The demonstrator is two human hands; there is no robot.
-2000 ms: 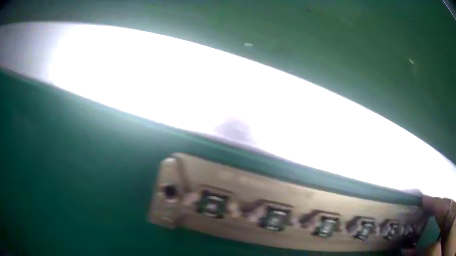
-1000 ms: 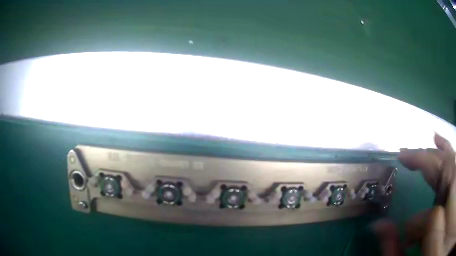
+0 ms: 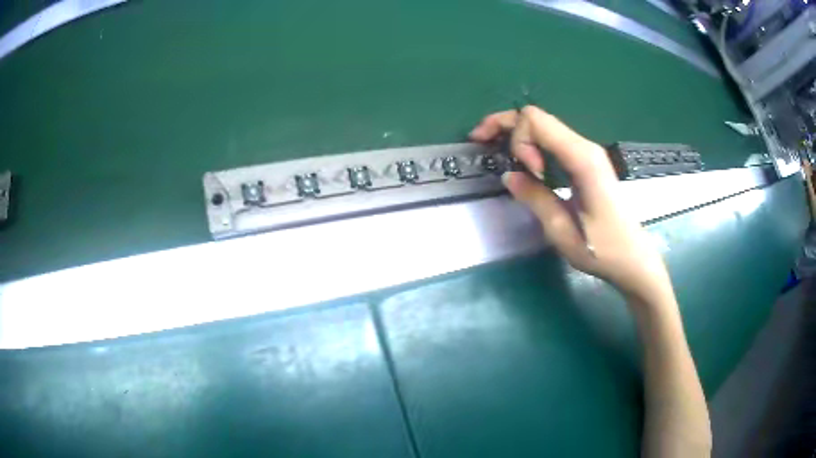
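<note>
A long grey fixture bar (image 3: 358, 206) lies on the green conveyor belt, along the far side of the shiny metal strip. Small dark square workpieces with silvery round centres sit in a row along it, one of them near the left end (image 3: 255, 193). A dark locating hole shows at its left end. My right hand (image 3: 573, 192) is at the bar's right end, thumb on the near side and fingers on the far side, covering that end. A thin dark thing, perhaps tweezers, shows faintly above the fingers. My left hand is not in view.
A second bar (image 3: 662, 159) lies on the belt (image 3: 295, 80) to the right. A piece of another shows at the left edge. The metal strip (image 3: 295, 277) runs between belt and green worktop (image 3: 501, 358), which has a seam. Machinery (image 3: 778, 54) stands upper right.
The view has shifted. The bar has gone from the near side of the metal strip to the belt beyond it. My right hand, apart from the bar one second ago, is now at its right end.
</note>
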